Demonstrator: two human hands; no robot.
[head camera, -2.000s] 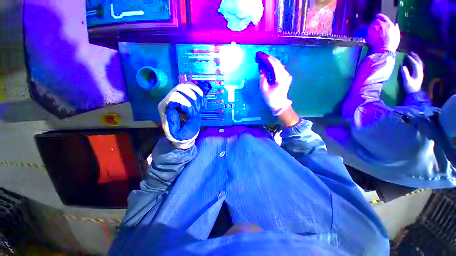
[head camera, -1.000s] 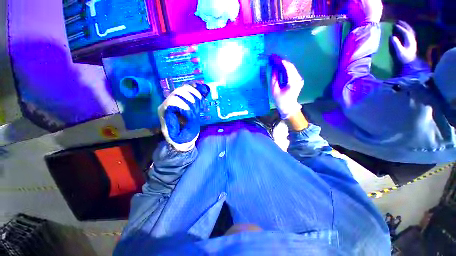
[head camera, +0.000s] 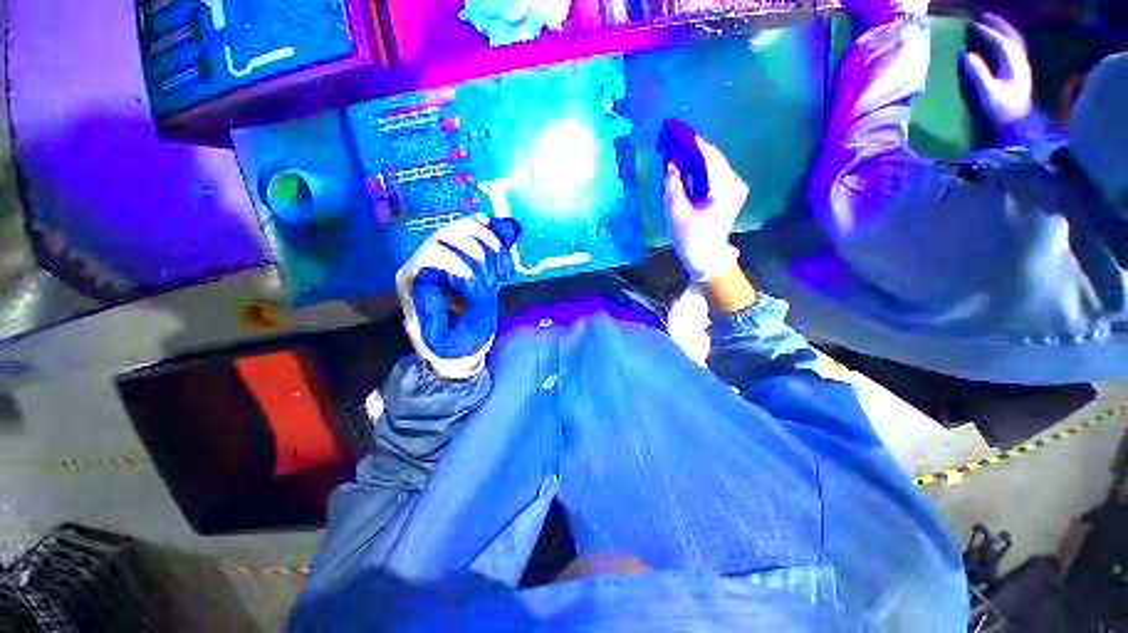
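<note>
A teal circuit board (head camera: 544, 220) with pale traces lies on a teal-green mat (head camera: 761, 136) under a bright violet-white glare. My left hand (head camera: 455, 291), in a white glove with dark blue palm and fingertips, is curled at the board's near edge, left of centre. My right hand (head camera: 705, 204), gloved, is by the board's right edge, its dark blue finger area turned towards the board. In both hands the dark part may be glove coating or a small item; I cannot tell which. Hand contact with the board is unclear.
A teal hollow cylinder (head camera: 303, 195) is left of the board. Another board (head camera: 266, 50) and a white crumpled lump (head camera: 513, 15) are behind. A black bin (head camera: 186, 433) with a red-orange sheet is lower left. Another person's sleeve (head camera: 872, 136) and gloved hand (head camera: 999, 74) are at right.
The view has shifted, and the bench and board appear higher and tilted. The glare now sits nearer the board's middle. My right hand is slightly farther from my left hand than two seconds ago.
</note>
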